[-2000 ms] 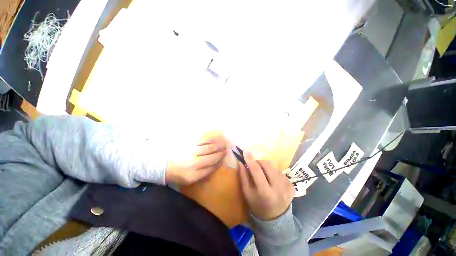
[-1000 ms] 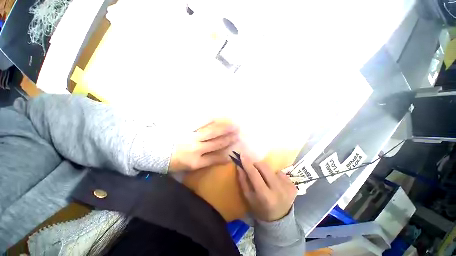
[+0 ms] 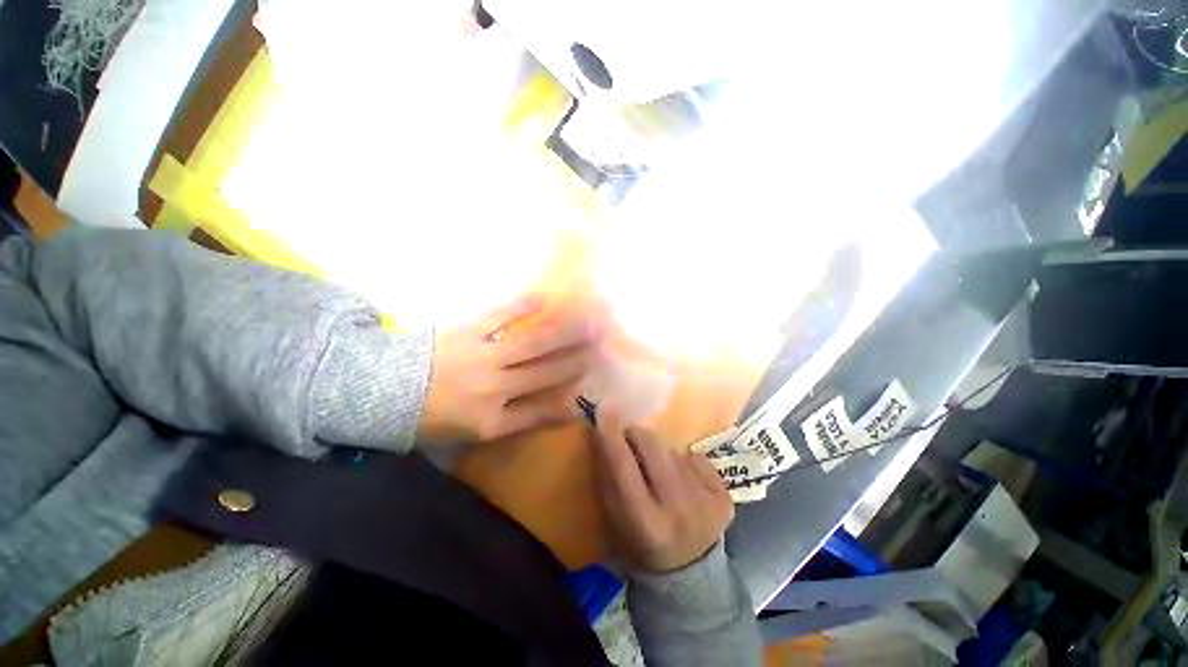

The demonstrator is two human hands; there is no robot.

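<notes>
An orange fabric piece (image 3: 541, 493) lies in front of me, its far part washed out by bright light. A pale patch (image 3: 635, 391) shows on it beside my fingers. My left hand (image 3: 502, 378) lies flat on the fabric, fingers pointing right. My right hand (image 3: 658, 495) holds small dark thread snips (image 3: 586, 409), their tips by my left fingertips. Several white labels with black lettering (image 3: 826, 431) lie to the right of my right hand.
The white machine head (image 3: 834, 78) glares above. A yellow-taped template edge (image 3: 228, 215) lies left. Tangled thread waste (image 3: 81, 50) is at the upper left. A thin black cable (image 3: 912, 427) crosses the labels. A blue crate edge (image 3: 847, 553) and a dark screen (image 3: 1114, 310) are at the right.
The view has shifted and the glare has lessened, so the yellow tape shows more. The snips' blades look closer together than before. Both hands stay on the fabric.
</notes>
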